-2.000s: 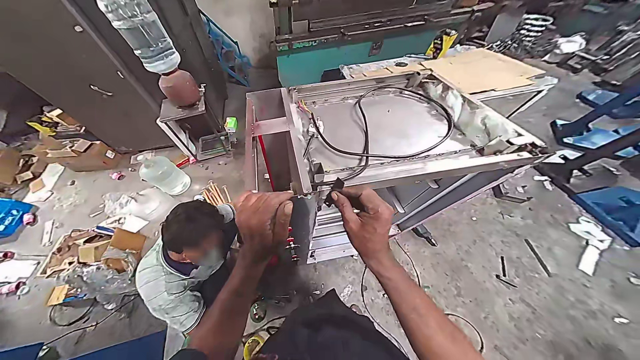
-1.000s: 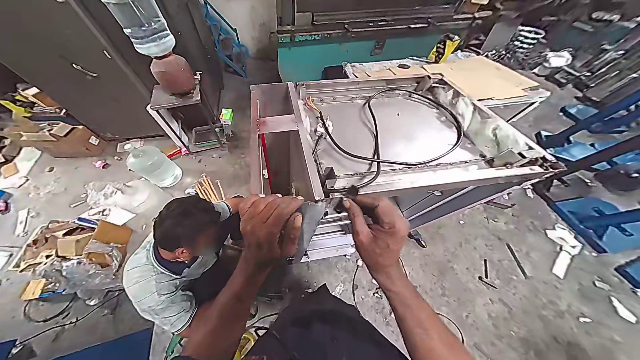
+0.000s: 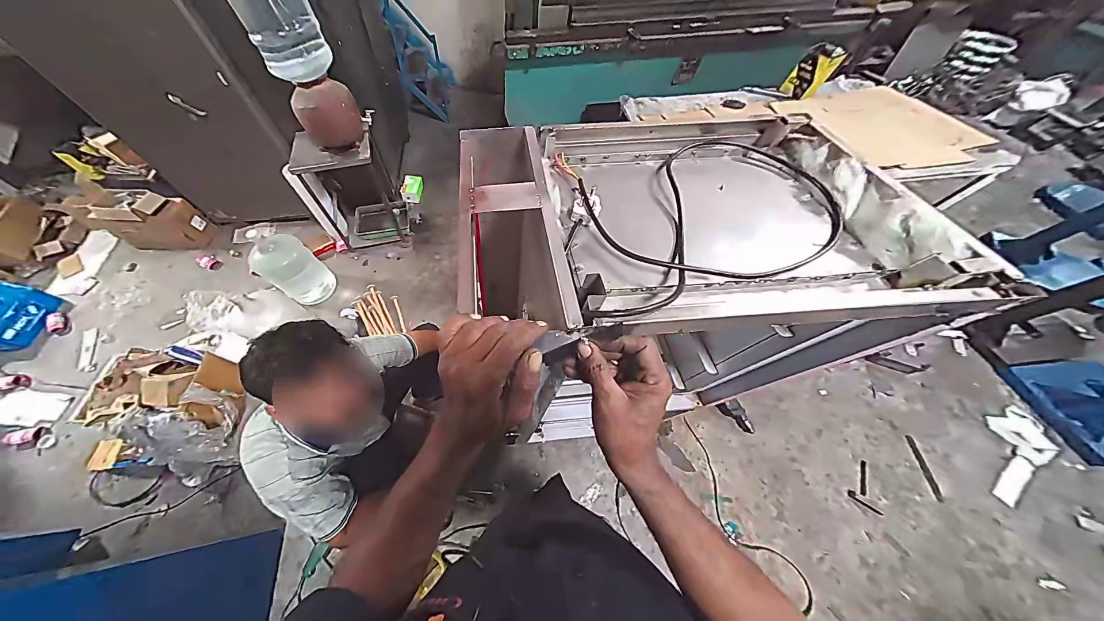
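Observation:
A stainless steel cabinet frame (image 3: 862, 302) stands before me, with a looped black cable (image 3: 832, 216) lying in its open top. At its near corner my left hand (image 3: 485, 366) is closed on a bent sheet-metal panel (image 3: 548, 379). My right hand (image 3: 628, 392) is beside it, with thumb and forefinger pinched on a small metal piece (image 3: 584, 341), too small to name, at the panel's upper edge. Coloured wire ends (image 3: 565, 166) stick out of the cable near the narrow side compartment (image 3: 509, 250).
A person (image 3: 302, 431) crouches close at my left. Beyond are a clear water jug (image 3: 291, 269), a stand with a water dispenser (image 3: 328, 112) and cardboard scraps (image 3: 164, 379). Cords (image 3: 716, 483) and metal strips (image 3: 925, 466) lie on the floor at right.
The panel in my left hand shows beside the frame's corner, where two seconds ago both hands were at a small dark piece. The crouching person's head has turned from facing down to facing up.

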